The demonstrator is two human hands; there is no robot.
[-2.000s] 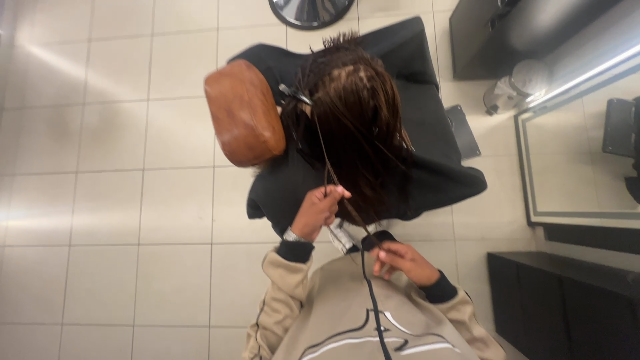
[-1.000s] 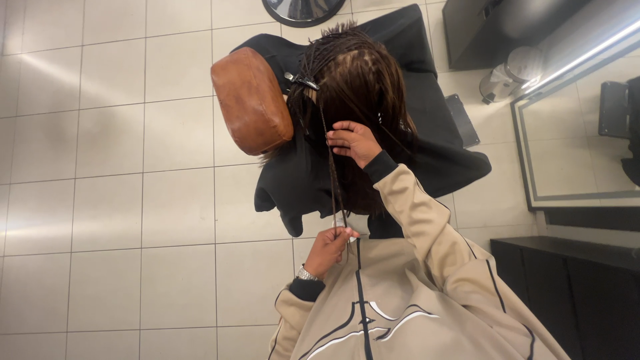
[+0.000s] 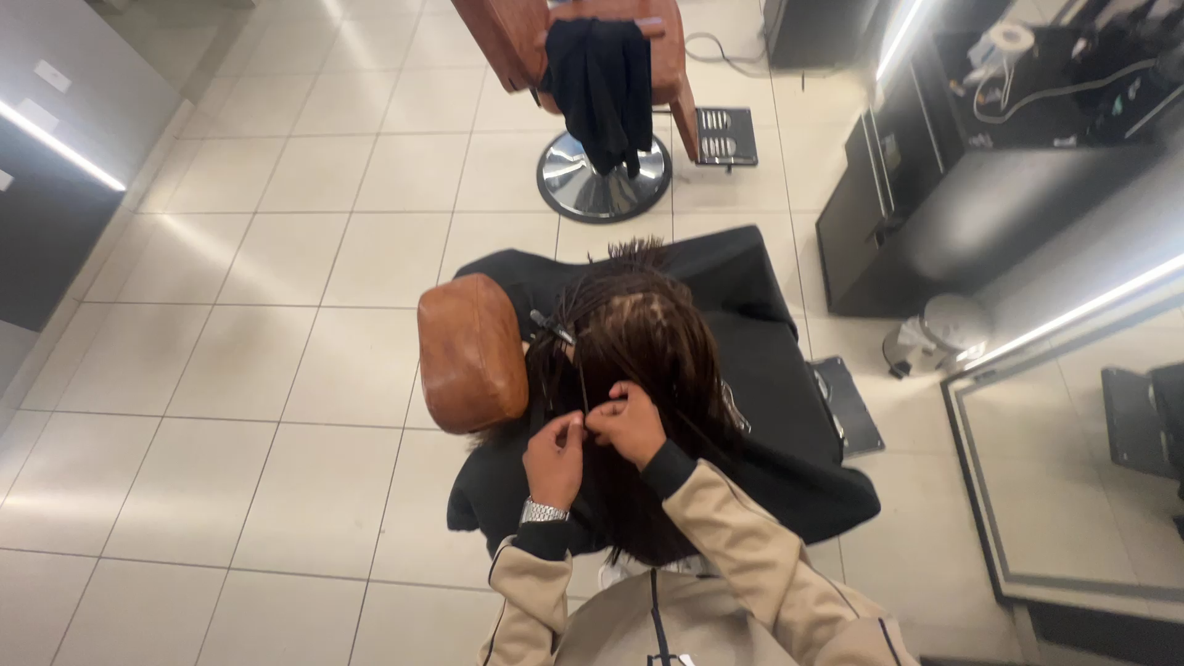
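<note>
A seated person with long dark brown hair (image 3: 657, 342) is covered by a black cape (image 3: 749, 314). My left hand (image 3: 555, 461) pinches a thin strand of hair (image 3: 584, 388) between thumb and fingertips, beside the head. Close against it, my right hand (image 3: 631, 425) grips the same strand with its fingers bent. The fingertips of both hands nearly meet. Above them a hair clip (image 3: 552, 326) holds hair where short, narrow twists or braids (image 3: 638, 254) lie on the head. Whether the strand is twisted between my fingers is too small to tell.
A brown leather headrest (image 3: 472, 353) stands left of the head. Ahead is a salon chair (image 3: 610, 14) with black cloth (image 3: 601, 88) over it and a round chrome base (image 3: 603, 180). At right are a metal bin (image 3: 939, 333), a black cabinet (image 3: 916, 203) and a framed mirror (image 3: 1054, 462).
My left hand has moved up from the lower part of the strand to beside my right hand near the head. The view has tilted up, so the far chair shows.
</note>
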